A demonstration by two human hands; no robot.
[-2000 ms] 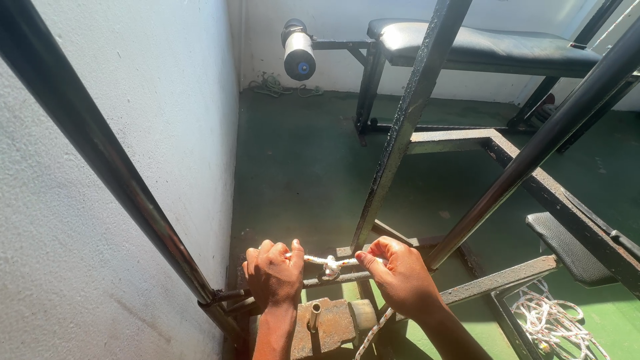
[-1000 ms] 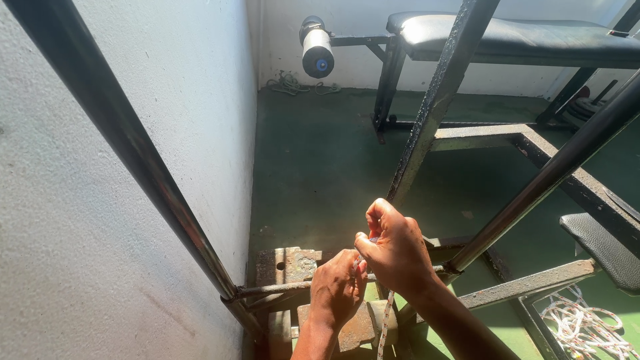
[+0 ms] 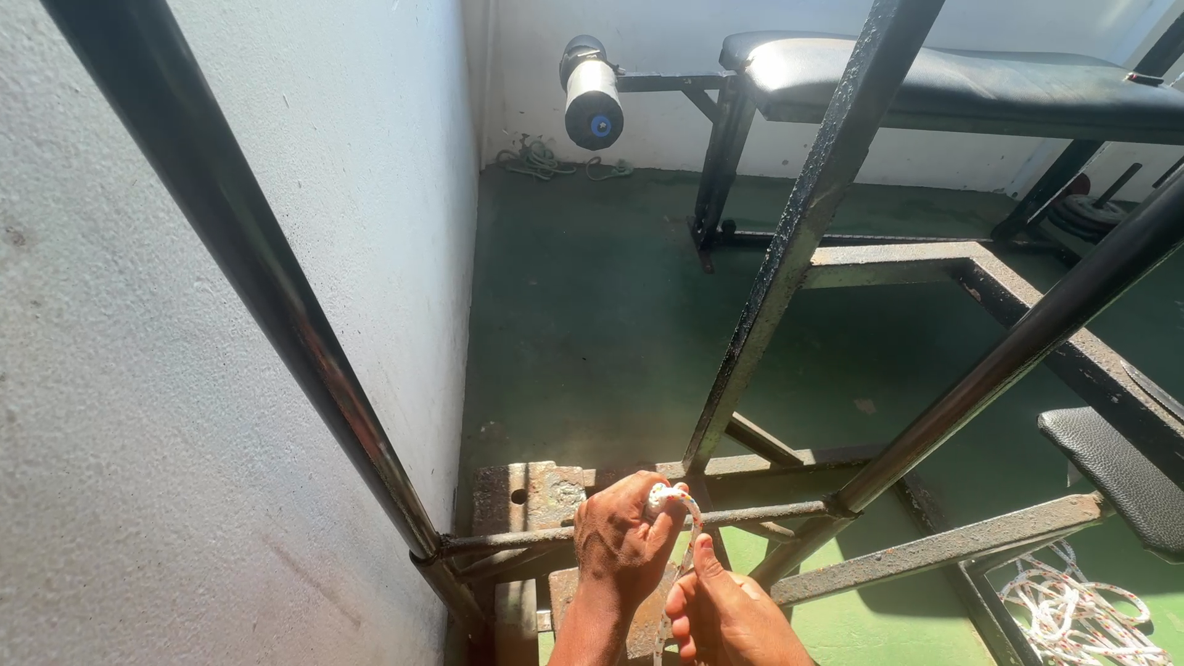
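My left hand (image 3: 624, 532) is closed around a knotted part of a white flecked rope (image 3: 668, 499), just above a thin rusty metal crossbar (image 3: 518, 539). From the knot the rope bends over and runs down to my right hand (image 3: 726, 615), whose thumb and fingers pinch it. The rope's lower end leaves the view at the bottom. Rusty metal weight blocks (image 3: 532, 495) lie below and to the left of my hands. How the knot is formed is mostly hidden by my left fingers.
Black round bars (image 3: 268, 259) slant down on both sides to the crossbar. A white wall (image 3: 370, 185) stands at left. A painted metal frame (image 3: 805, 222) rises ahead, with a padded bench (image 3: 925, 79) behind it. More rope (image 3: 1073, 610) lies coiled on the green floor at lower right.
The knot was in plain sight between my separated hands two seconds ago; my left hand now covers much of it. My right hand has moved down from above my left to below the knot.
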